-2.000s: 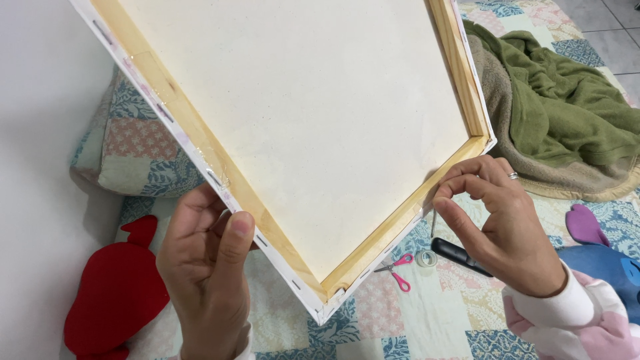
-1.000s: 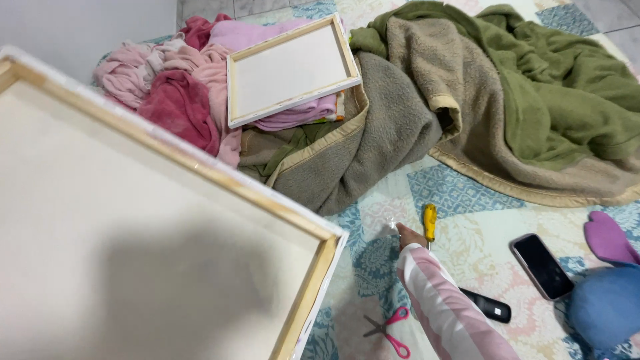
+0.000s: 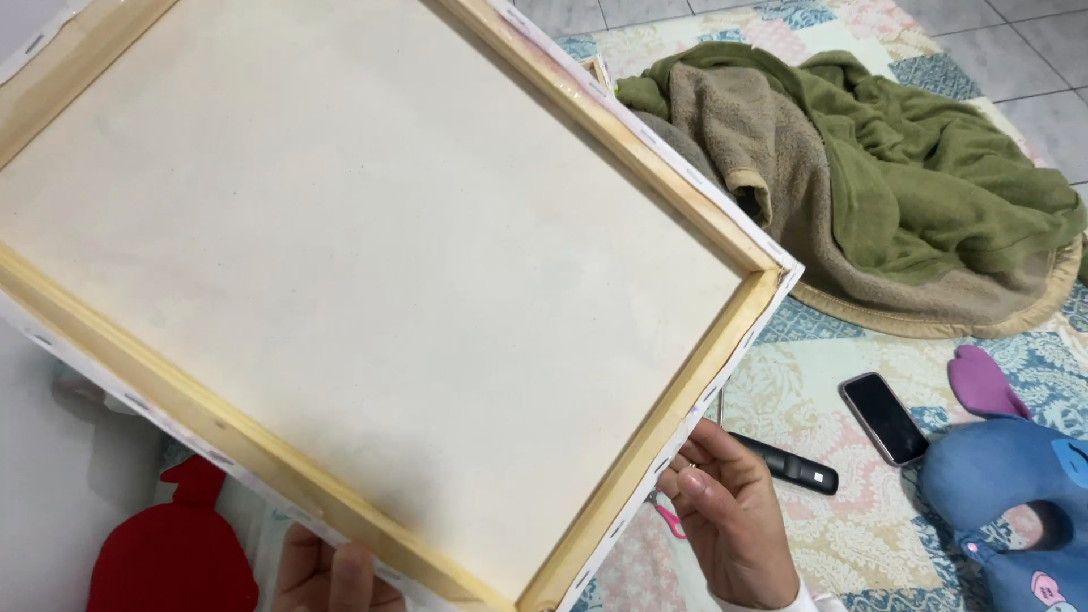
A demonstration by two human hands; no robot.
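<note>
The back of a large stretched canvas [image 3: 408, 255] fills the left and middle of the view, with wooden stretcher bars and staples along its folded white edges. At the bottom, my left hand [image 3: 331, 574] grips the lower bar, its thumb over the edge and its fingers mostly hidden. My right hand [image 3: 727, 510] is at the lower right bar, fingertips at or behind the canvas edge; whether it grips the frame or holds something small, I cannot tell. Pink-handled scissors [image 3: 670, 516] lie partly hidden beside it. A thin metal shaft [image 3: 722, 406] shows just above its fingers.
A black handheld device [image 3: 790, 466] and a smartphone [image 3: 884, 418] lie on the patchwork bedspread [image 3: 816, 374]. A blue plush neck pillow [image 3: 969, 476] is at the right, a green and brown blanket [image 3: 918, 187] behind. A red plush item [image 3: 174, 552] lies at lower left, near the wall.
A second ago my right arm reached out over the bedspread near a yellow-handled screwdriver; now that hand is back at the canvas edge. The large canvas has shifted and covers more of the view.
</note>
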